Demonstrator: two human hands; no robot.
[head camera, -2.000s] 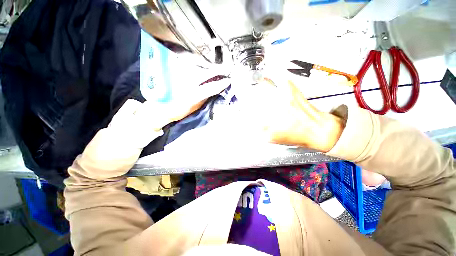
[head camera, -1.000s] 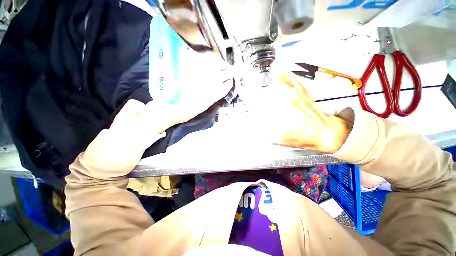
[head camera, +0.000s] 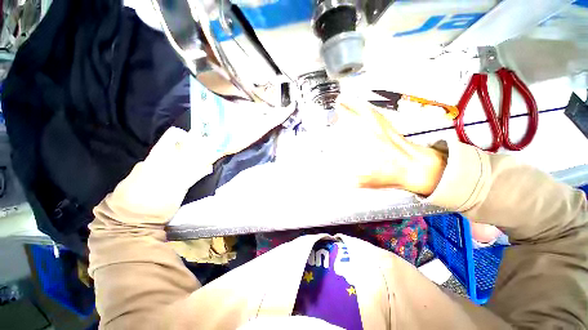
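Observation:
The sewing machine's shiny needle area (head camera: 320, 90) is at the upper centre. My left hand (head camera: 242, 122), washed out by glare, lies on dark cloth (head camera: 248, 160) left of the needle, fingertips close to the presser foot. A small plaid piece (head camera: 295, 122) shows by those fingertips. My right hand (head camera: 387, 151) lies to the right of the needle, also overexposed; its fingertips are close to the needle area. Glare hides what is under it and whether either hand grips anything.
Dark garment (head camera: 84, 116) is heaped at left. Thread snips (head camera: 419, 101) and red-handled shears (head camera: 496, 109) lie at right, with a small black object (head camera: 578, 111) beyond. A ruler edge (head camera: 309, 222) runs along the table front. A blue crate (head camera: 454, 248) is below.
The plaid piece by the left fingertips looks less exposed than a second ago. The view has shifted slightly. Both hands stay beside the needle.

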